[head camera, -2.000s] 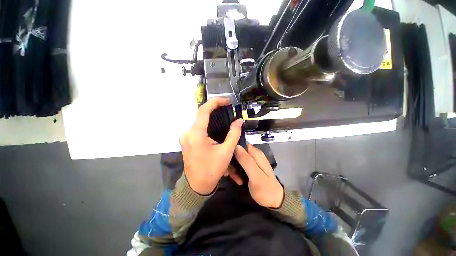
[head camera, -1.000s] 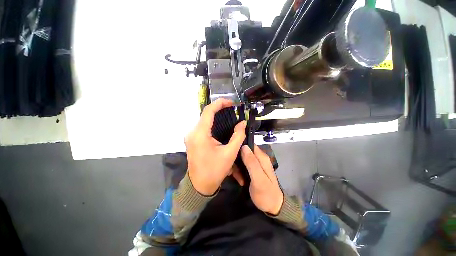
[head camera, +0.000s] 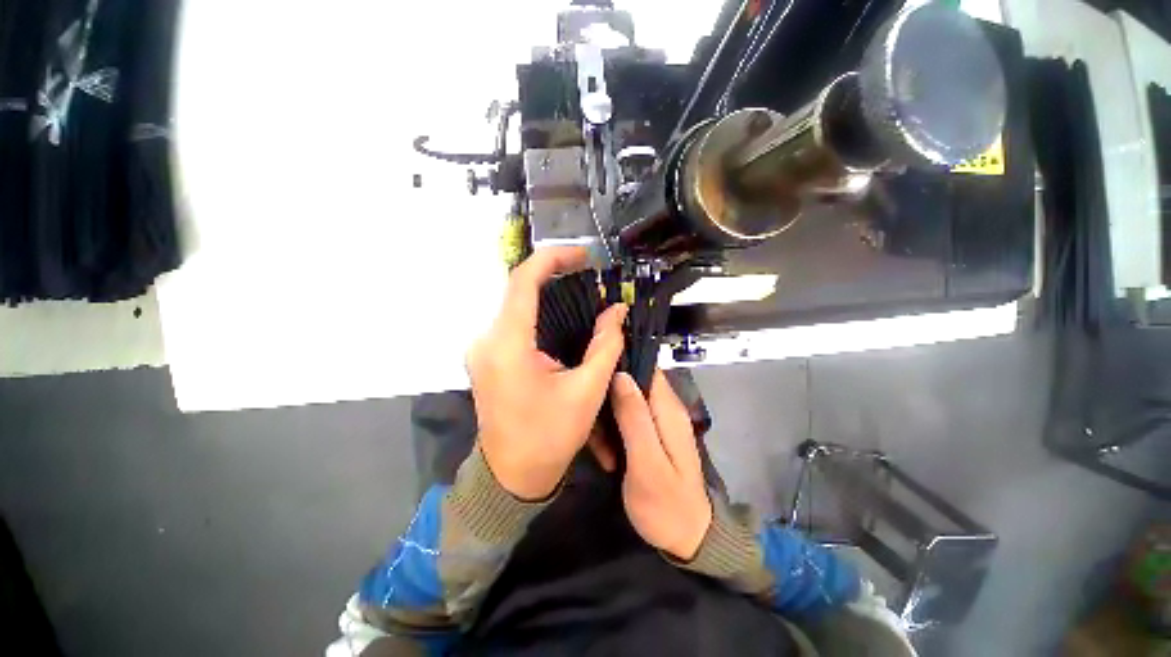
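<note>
A sheaf of narrow black strips (head camera: 565, 316) is fanned out at the front working edge of the black sewing machine (head camera: 822, 263). My left hand (head camera: 536, 385) grips the sheaf, with fingers behind it and the thumb on its right side. My right hand (head camera: 664, 469) holds several strips apart at the right, below the machine's working end; its fingertips are partly hidden by the strips. A pale bar (head camera: 726, 289) lies just right of the strips. The lower ends of the strips are hidden by my hands.
The dark machine column with a round cap (head camera: 934, 87) looms at the upper right. A tied black bundle (head camera: 84, 154) lies on the white table (head camera: 334, 257) at the far left. More black strips (head camera: 1083, 218) hang at the right. A metal-framed stool (head camera: 953, 565) stands at the lower right.
More strips now stand apart on the right side of the sheaf, by my right hand. My left hand keeps its grip. The camera view has shifted slightly.
</note>
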